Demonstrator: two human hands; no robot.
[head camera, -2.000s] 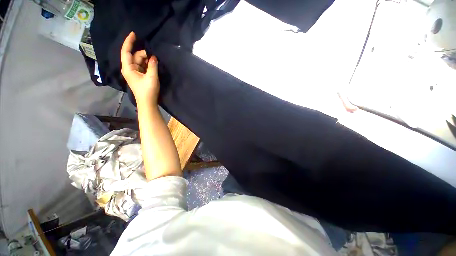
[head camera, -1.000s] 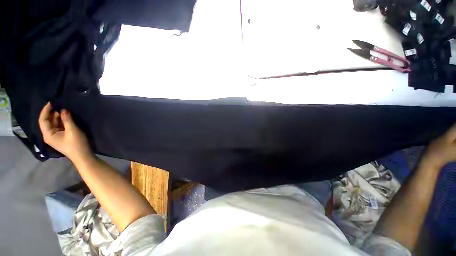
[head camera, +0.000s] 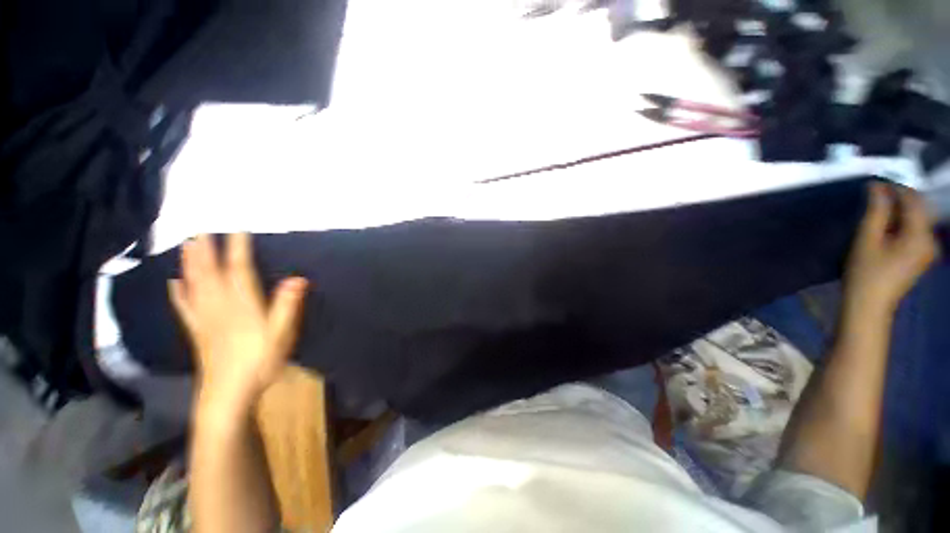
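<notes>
A long black garment piece (head camera: 500, 292) lies across the front of the white table and hangs over its edge towards my lap. My left hand (head camera: 234, 312) rests flat on its left part with the fingers spread, somewhat blurred. My right hand (head camera: 892, 245) holds the right end of the piece near its upper corner, fingers closed on the cloth. The left end of the piece shows a curved edge beside a white strip of table.
Pink-handled thread snips (head camera: 700, 117) lie on the white tabletop (head camera: 417, 156). Small black labels (head camera: 797, 83) are heaped at the upper right. A black garment pile (head camera: 73, 156) is at the left. A wooden plank (head camera: 294, 448) and pale cloth scraps (head camera: 738, 390) show below.
My left hand has moved right and turned flat onto the cloth. My right hand has come further into view, raising the right end. The cloth's left end now shows apart from the pile.
</notes>
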